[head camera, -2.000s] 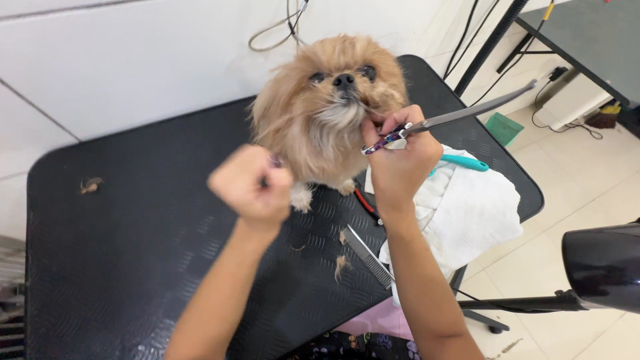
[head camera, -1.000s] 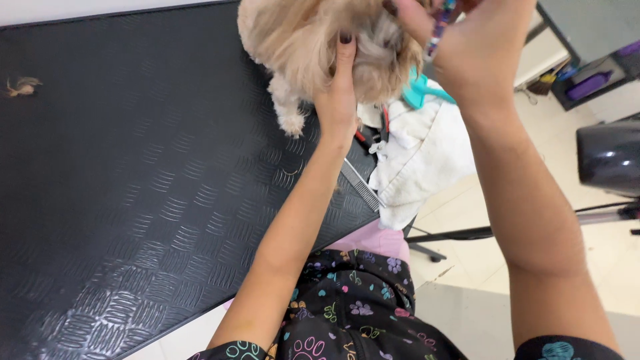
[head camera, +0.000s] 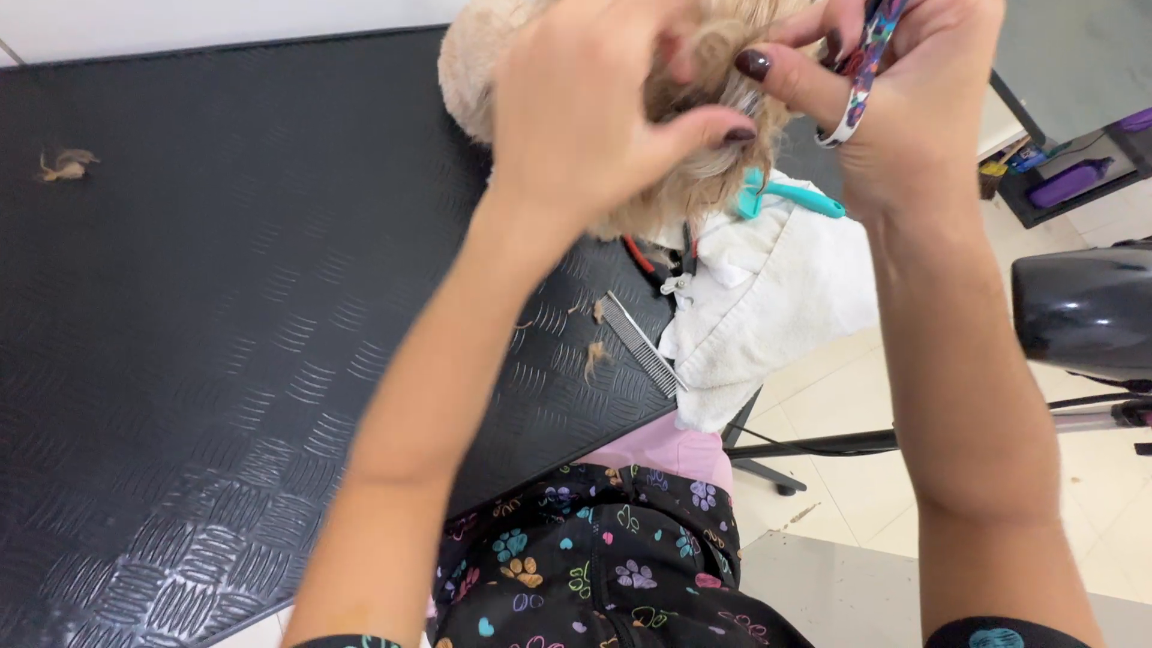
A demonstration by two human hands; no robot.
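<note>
A small tan, long-haired dog (head camera: 468, 81) is at the top of the view on a black grooming table, its head largely hidden by my hands. My left hand (head camera: 585, 117), slightly blurred, is over the near side of its head, thumb apart from the fingers; whether it grips hair cannot be told. My right hand (head camera: 909, 108) holds grooming scissors by their patterned handle (head camera: 868, 76), the blades out of sight. Its thumb and fingertip are at the dog's head hair.
On the textured table (head camera: 225, 270) lie a metal comb (head camera: 641, 346), red-handled clippers (head camera: 641, 261), a turquoise grooming tool (head camera: 805, 198), a white towel (head camera: 774, 297) and hair tufts (head camera: 67, 166). A black dryer (head camera: 1084, 310) stands at the right. A purple bottle (head camera: 1071, 183) sits on a shelf beyond.
My left hand has moved up from below the dog's muzzle to over its head. The scissors are still in my right hand. The view has tilted down since the oldest frame.
</note>
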